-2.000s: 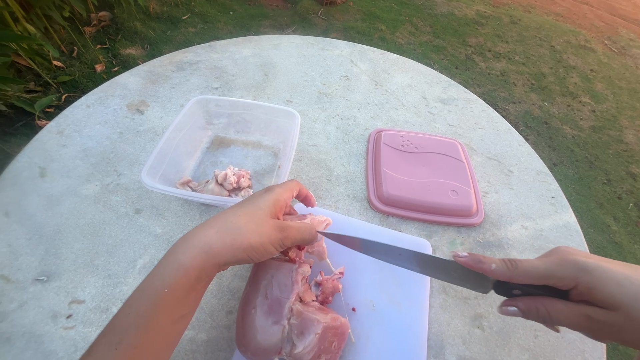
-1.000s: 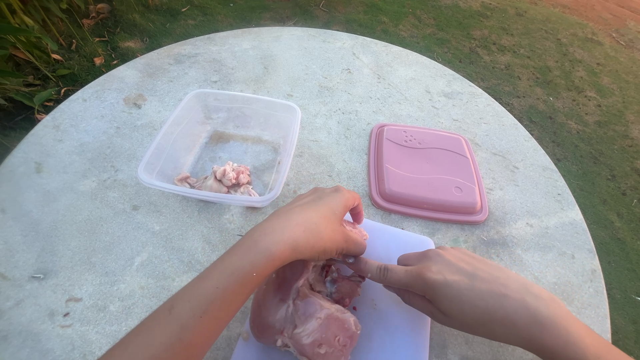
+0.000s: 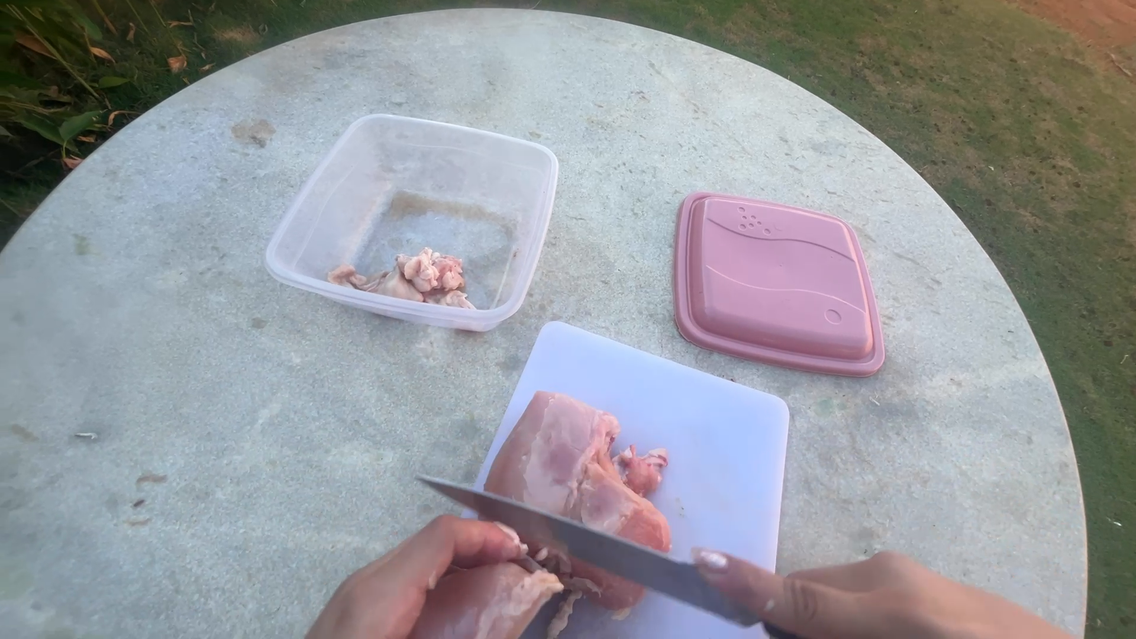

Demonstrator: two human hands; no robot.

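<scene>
Raw chicken meat lies on a white plastic cutting board at the bottom centre. My left hand, low in the view, pinches a pale end of another part of the raw meat between thumb and finger. Whether the two parts are joined is hidden by the blade. My right hand grips a kitchen knife, its thumb on the blade near the handle. The blade lies across the meat, tip pointing left, just beyond my left fingers. A small scrap rests at the meat's right side.
A clear plastic container holding pale meat trimmings stands beyond the board, to the left. A pink plastic lid lies to the right. Both are on a round stone-like table, with grass and plants around it.
My left hand has moved down toward the near side of the board and now holds a lower part of the meat. The knife has also come nearer, its blade now across the meat.
</scene>
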